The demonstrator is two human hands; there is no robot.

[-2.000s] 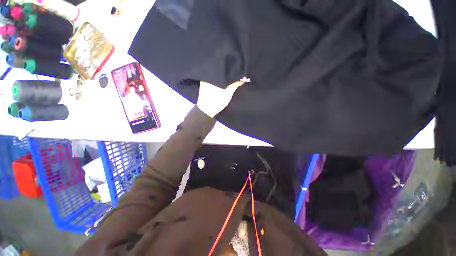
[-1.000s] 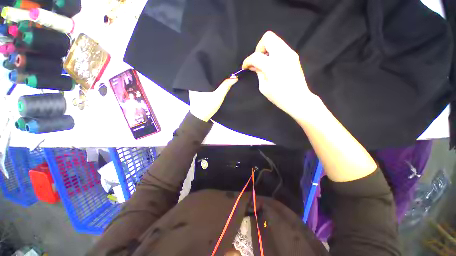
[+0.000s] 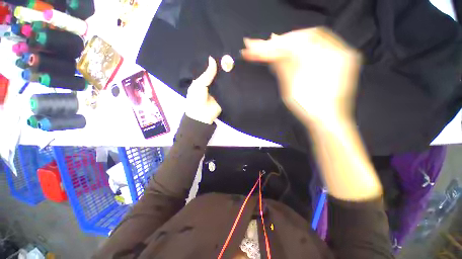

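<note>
A black garment (image 3: 263, 106) lies spread over the table and over its near edge. A small round pale button (image 3: 227, 63) shows on the garment. My left hand (image 3: 202, 96) is at the garment's left part, with its thumb on top, just left of the button. Its other fingers are mostly hidden by the cloth, which it grips. My right hand (image 3: 316, 76) is over the garment, right of the button, blurred. Its thumb and forefinger point left and look close together. I cannot make out a needle or thread at them.
Thread cones (image 3: 55, 103) lie at the table's left, beside a gold patterned box (image 3: 99, 60), a small dark disc (image 3: 115, 90) and a phone (image 3: 146, 103). Blue baskets (image 3: 91, 202) stand below left. Purple cloth (image 3: 418, 172) hangs below right. A red cord (image 3: 238, 217) hangs down my front.
My right hand came in from out of view, met my left fingertips with a thin bright sliver between, and has now moved right and apart. The button now shows beside my left thumb.
</note>
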